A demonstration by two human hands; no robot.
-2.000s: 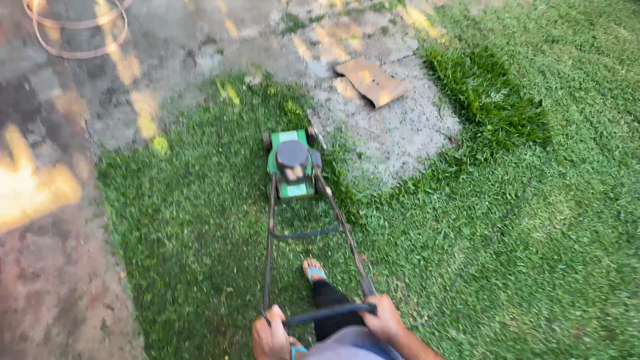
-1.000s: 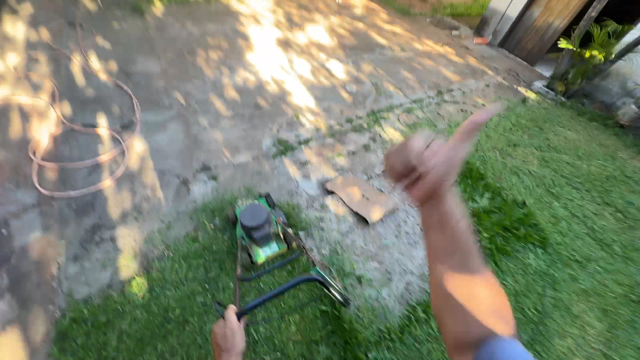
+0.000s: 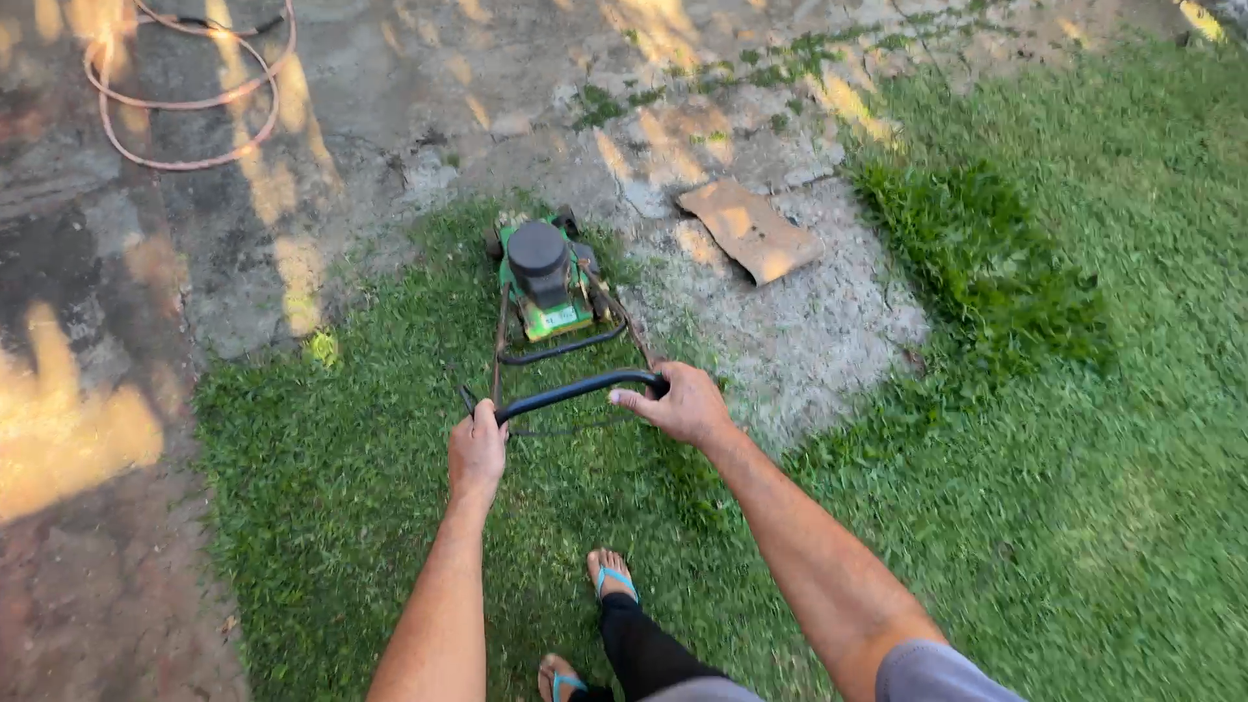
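Note:
A green lawn mower (image 3: 551, 278) with a dark round motor cover stands on the grass at its border with the concrete. Its two metal side bars run back to a black handlebar (image 3: 575, 390). My left hand (image 3: 478, 450) is closed around the left end of that bar, beside a small dark lever. At the right end, my right hand (image 3: 685, 402) grips the bar, its thumb lying along the near side. Below the handle, a thin cable hangs between the side bars. The underside of the mower is hidden.
A pinkish hose (image 3: 200, 102) lies coiled on the concrete (image 3: 361, 107) at the upper left. A bent brown sheet (image 3: 751, 232) rests on the paving right of the mower, with a taller grass clump (image 3: 985, 263) beyond it. My feet in blue flip-flops (image 3: 614, 577) are on the lawn.
My right hand, raised off the handle one second ago, is back on the bar. The mower stood turned at an angle then and now points more nearly straight ahead. The view has tilted down again.

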